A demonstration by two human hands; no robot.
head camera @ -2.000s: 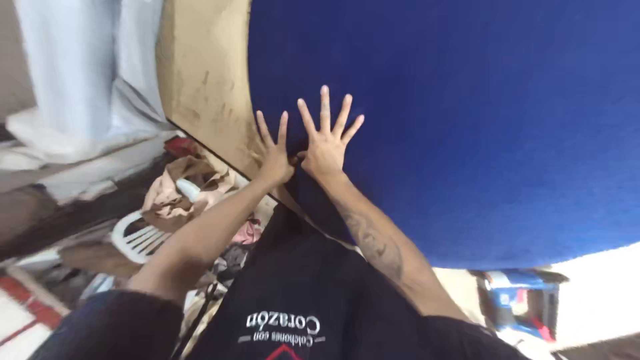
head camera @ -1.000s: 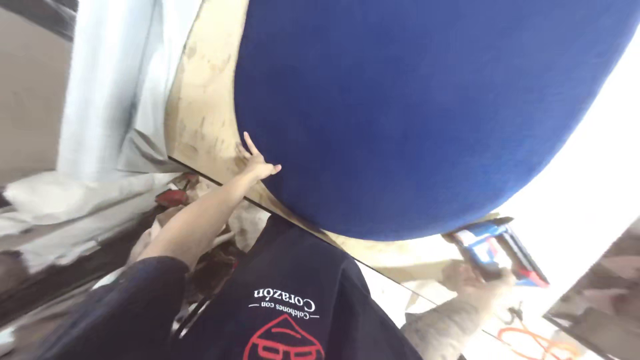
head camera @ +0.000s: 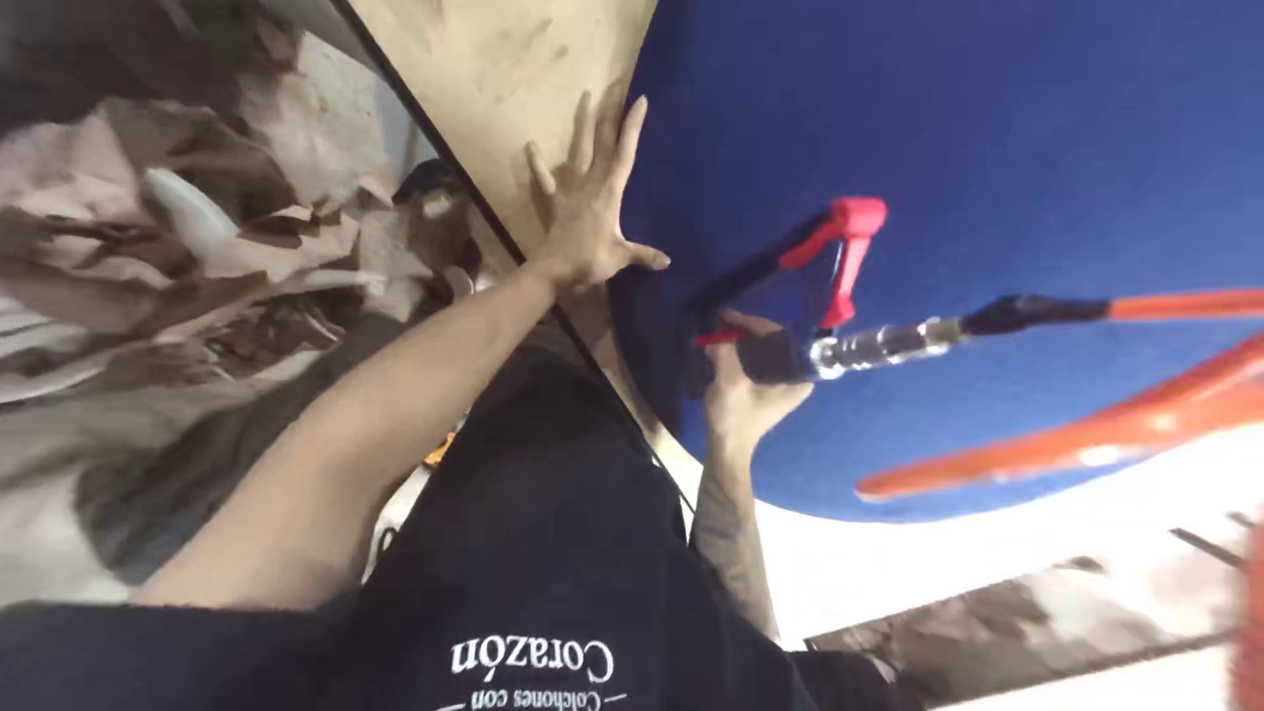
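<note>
A large piece with a rounded edge, covered in blue fabric (head camera: 948,128), lies on a pale board (head camera: 494,69). My left hand (head camera: 590,212) is spread at the fabric's left edge, its fingers over the board and its thumb reaching the blue. My right hand (head camera: 750,380) is closed around a black and red pneumatic staple gun (head camera: 790,296) near the lower left curve of the fabric. A metal coupling (head camera: 879,348) joins the gun to an orange air hose (head camera: 1076,444). The gun's nose is hidden in the dark area by the edge.
Crumpled brown paper or cloth scraps (head camera: 247,188) lie in a heap on the left, below the board's dark edge. The orange hose loops across the right side. More scraps (head camera: 987,612) show at the lower right.
Two seconds ago both hands lay flat at the fabric's edge. My right hand then reached the tool at the lower right and has brought it to the fabric's left edge. The view has moved closer.
</note>
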